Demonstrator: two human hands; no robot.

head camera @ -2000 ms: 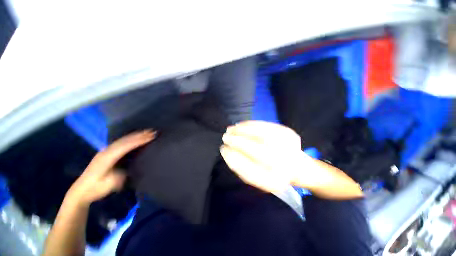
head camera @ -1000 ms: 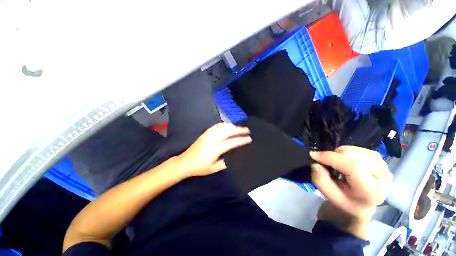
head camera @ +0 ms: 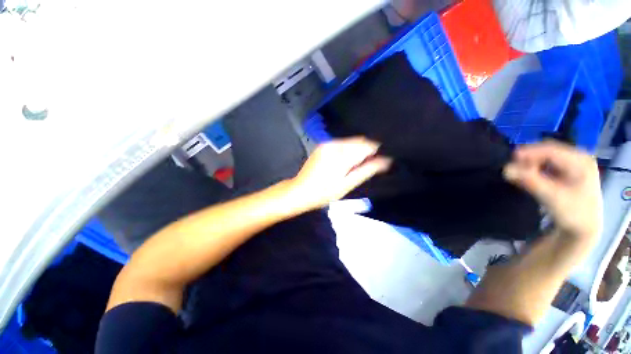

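Note:
A matt black fabric panel (head camera: 450,166) is spread between my two hands, over black cloth in the blue crate to the right of my lap. Its outline merges with the dark cloth below, so its lower edge cannot be told. My left hand (head camera: 342,171) is at the panel's left edge, with fingers bent onto the cloth and fingertips slightly blurred. My right hand (head camera: 557,183) pinches the panel's upper right corner between thumb and fingers. Both hands are bare.
The white table (head camera: 152,62) with its curved ruler-marked edge fills the upper left. A blue crate (head camera: 443,66) stands beyond it, with a red-orange bin (head camera: 477,38) behind. Another blue crate (head camera: 536,104) is at the right. Black cloth (head camera: 76,297) lies lower left. A white-clad shape (head camera: 564,24) shows at top right.
The panel went from my lap to the right and now lies out over the crate. Both hands moved right with it, my right hand further out and up.

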